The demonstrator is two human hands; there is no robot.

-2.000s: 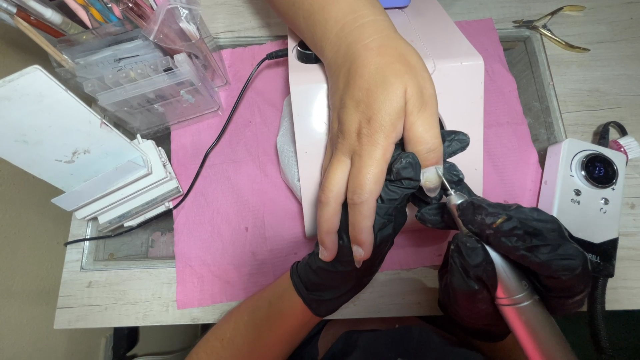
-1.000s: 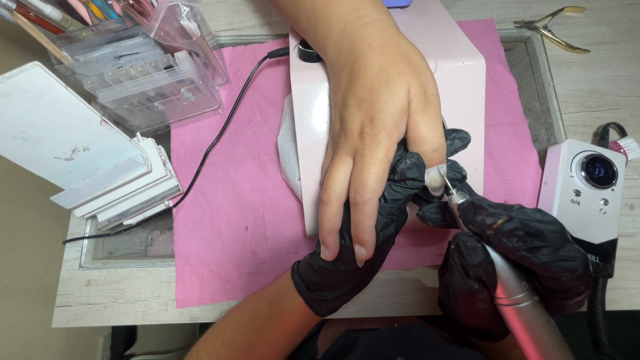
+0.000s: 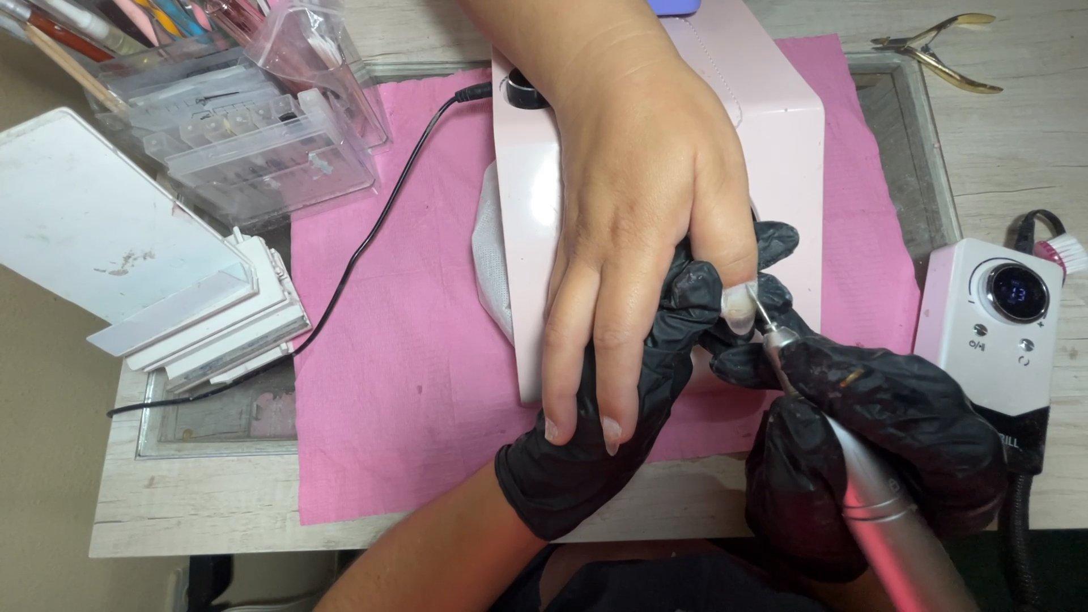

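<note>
Another person's bare hand (image 3: 654, 187) lies palm down over a pale pink nail dust collector (image 3: 782, 170). In a black glove, my left hand (image 3: 603, 442) reaches beneath it and grips one of its fingers near the tip, partly hidden by that hand. My right hand (image 3: 884, 433), also black-gloved, is closed around a silver electric nail drill handpiece (image 3: 875, 493). The thin metal bit (image 3: 759, 306) meets the side edge of the whitish fingernail (image 3: 738, 308) near the cuticle. Two other fingers of the person point down, their nails showing.
A pink cloth (image 3: 382, 340) lies under the collector, crossed by a black cable (image 3: 361, 246). White boxes (image 3: 229, 314) and clear plastic holders (image 3: 263, 161) stand left. To the right are a white drill control unit (image 3: 990, 323), a brush (image 3: 1067, 253) and gold cuticle nippers (image 3: 931, 55).
</note>
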